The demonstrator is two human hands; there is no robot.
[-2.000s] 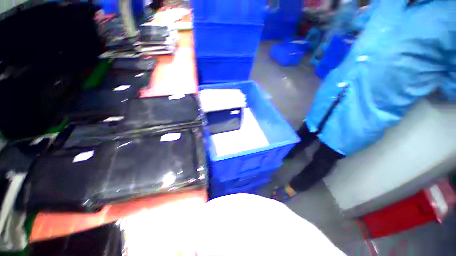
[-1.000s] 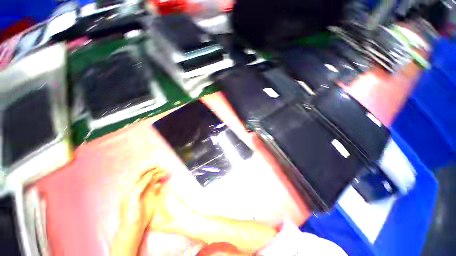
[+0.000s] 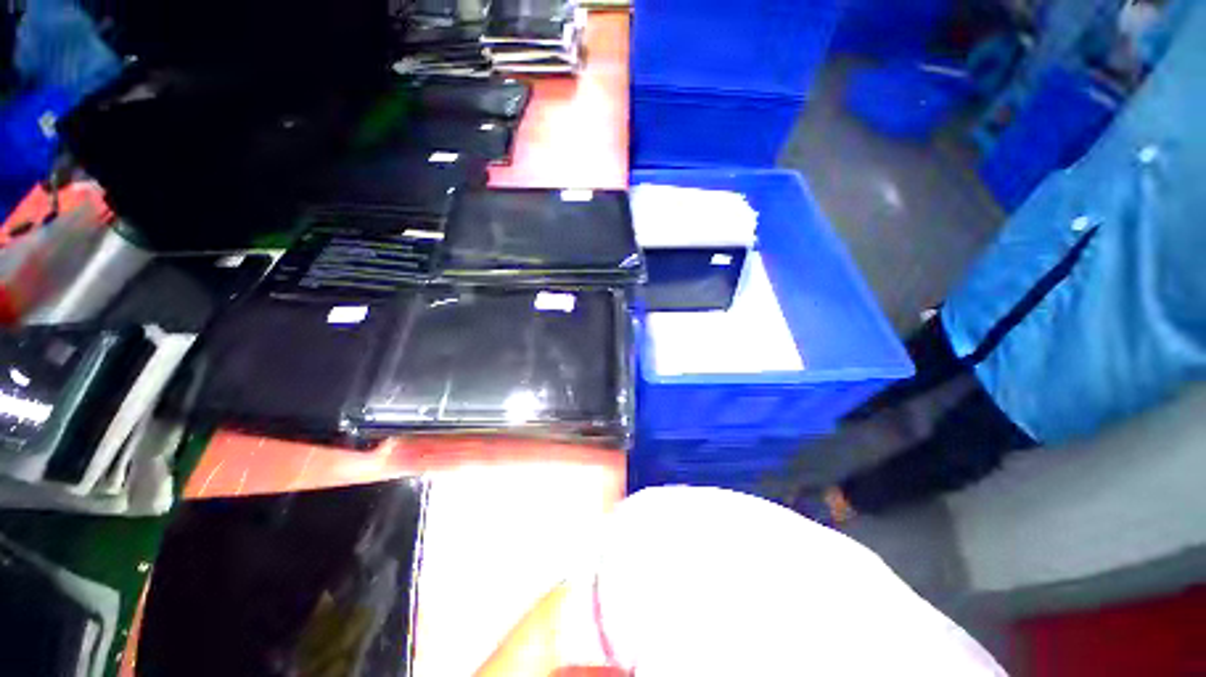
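A single glossy black panel (image 3: 284, 575) lies on the pink-red mat (image 3: 529, 470) at the bottom left, cut off by the lower edge. Behind it are flat dark units in shiny clear film (image 3: 503, 357) with small white labels, some side by side. A white sleeve (image 3: 767, 589) fills the bottom centre, with a short piece of bare forearm beside it. My left hand and my right hand are both out of the picture, so their hold cannot be seen.
An open blue bin (image 3: 846, 377) right of the bench holds white sheets (image 3: 721, 331) and a dark labelled unit (image 3: 694, 278). Blue bins (image 3: 714, 79) stand behind. A person in a blue jacket (image 3: 1098, 291) is at the right. A mixed stack (image 3: 99, 423) sits left.
The view has swung to the right since one second ago. Both my hands, seen close together over the mat then, have left the picture. The blue bin and the person show again.
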